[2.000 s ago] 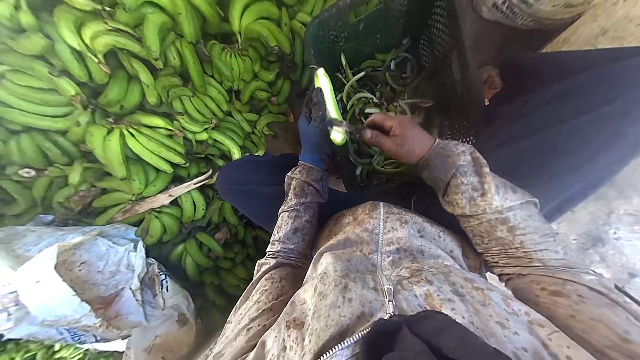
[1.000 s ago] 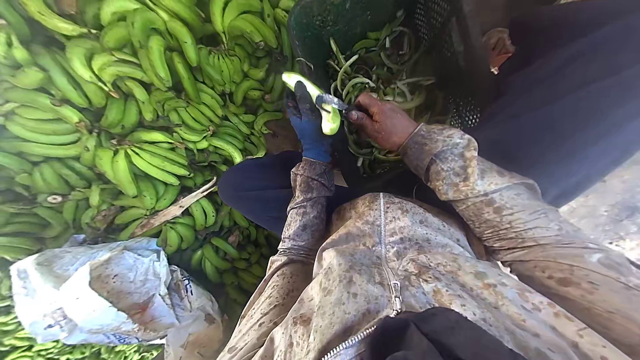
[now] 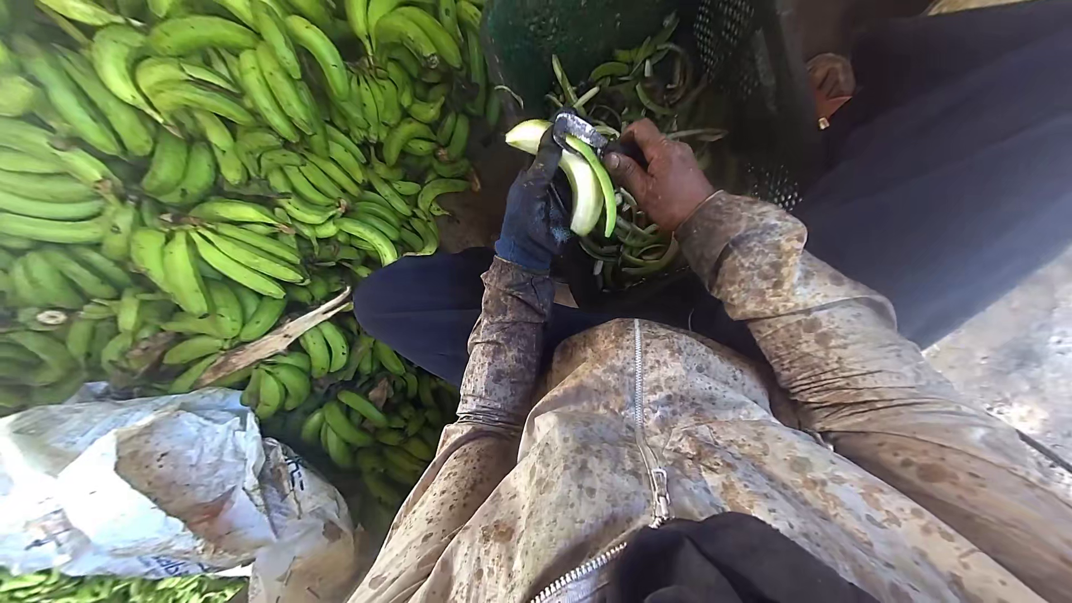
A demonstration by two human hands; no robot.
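My left hand [image 3: 538, 205], in a dark blue work glove, is closed around a partly peeled green banana or plantain [image 3: 584, 194], whose pale flesh shows. A strip of green peel [image 3: 601, 180] curves along its right side. In my bare right hand [image 3: 663, 177] is a knife, its handle mostly hidden by the fingers; the blade [image 3: 578, 130] lies across the fruit near the gloved fingers. Below and behind both hands, cut green peels [image 3: 649, 251] lie in a dark green plastic crate [image 3: 532, 50].
A large heap of green banana bunches [image 3: 243, 243] covers the left side, with a dry stalk [image 3: 272, 342] on it. A stained white sack [image 3: 184, 477] lies at the lower left, beside more green fruit. My dark-trousered legs [image 3: 938, 167] flank the crate.
The fruit in my left hand has turned, and more pale flesh shows. My right hand and the knife have shifted along it, and a long peel strip now hangs beside the flesh.
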